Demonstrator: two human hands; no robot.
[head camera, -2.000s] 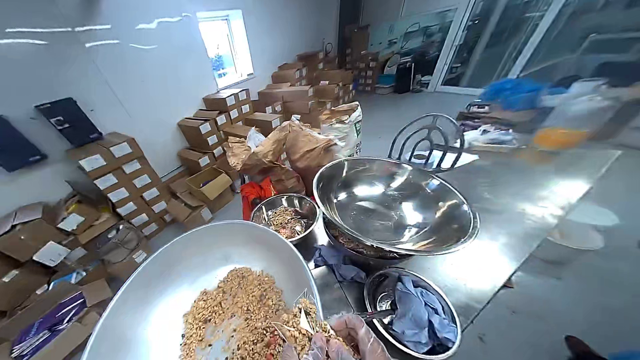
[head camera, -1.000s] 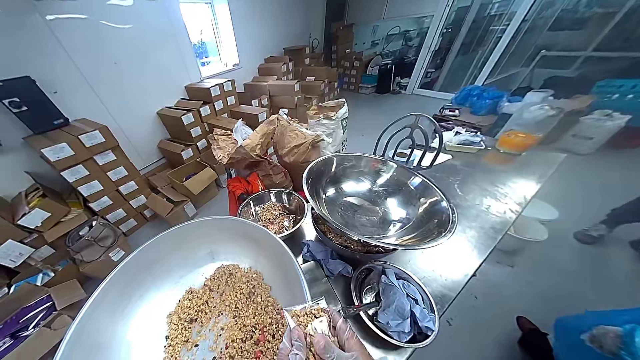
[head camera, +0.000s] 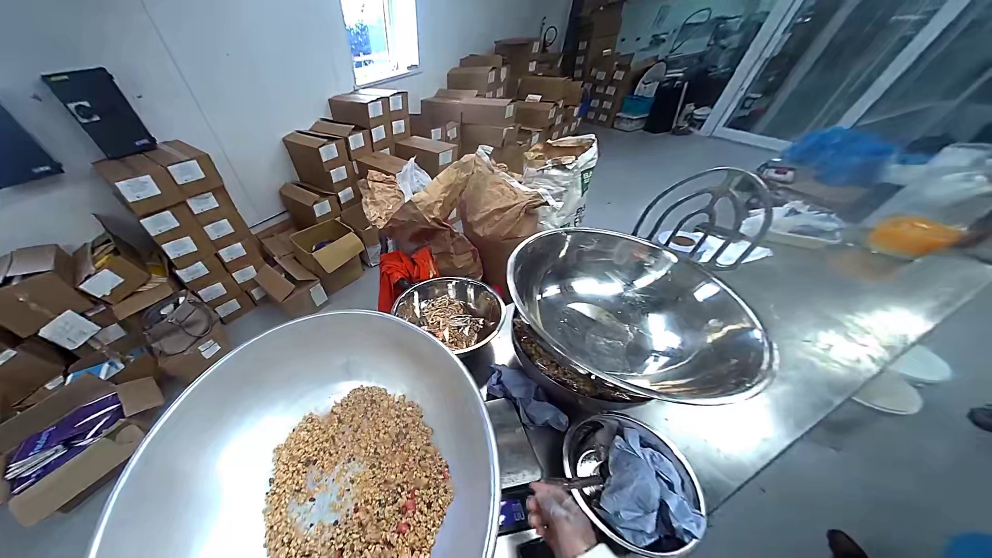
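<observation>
My right hand (head camera: 559, 518), in a clear glove, is at the bottom edge, by the dark handle (head camera: 575, 482) of a utensil. Its fingertips meet the handle's end; whether they grip it I cannot tell. The utensil leans in a small steel bowl (head camera: 696, 496) with a blue-grey cloth (head camera: 639, 492). Just left of the hand is a dark device with a lit display (head camera: 512, 512), partly hidden. A large metal bowl (head camera: 349, 333) at left holds granola-like mix (head camera: 372, 449) with red pieces. My left hand is out of view.
A big empty steel bowl (head camera: 620, 310) tilts over another bowl of dark mix (head camera: 554, 364) on the steel table (head camera: 821, 341). Behind stand a small bowl of mixed bits (head camera: 449, 318), paper sacks (head camera: 496, 209) and a metal chair (head camera: 709, 209). Cartons (head camera: 182, 232) are stacked along the wall.
Both hands were at a small packet by the large bowl's rim a second ago. My right hand is now at the utensil handle; my left hand and the packet are out of sight.
</observation>
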